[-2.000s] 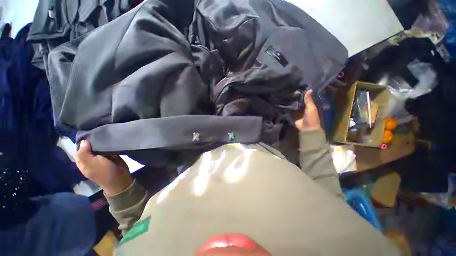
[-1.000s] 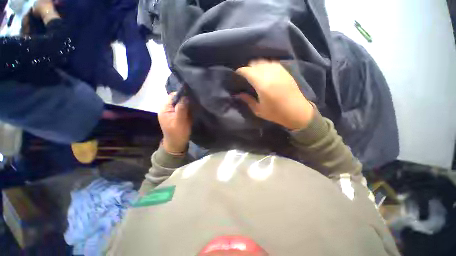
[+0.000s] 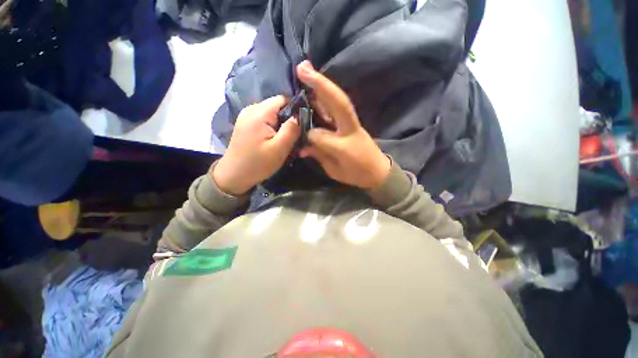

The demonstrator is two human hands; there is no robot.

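A dark grey jacket lies bunched over the near side of the white table and hangs down toward my body. My left hand pinches a fold of the dark cloth between thumb and fingers. My right hand holds the same bunched edge just beside it, with its index finger raised along the cloth. The fingertips of both hands nearly meet. A small green piece of the thread snips shows at the jacket's right edge; the rest is hidden.
The white table extends to the right. Navy garments lie at the upper left, near a person's dark sleeve. More grey garments are at the top. Light blue cloth is at the lower left. An open box is at the lower right.
My hands have come together on one pinched edge of the jacket; my left hand has moved up and my right hand left. The jacket's folds have shifted, and it now nearly covers the green snips.
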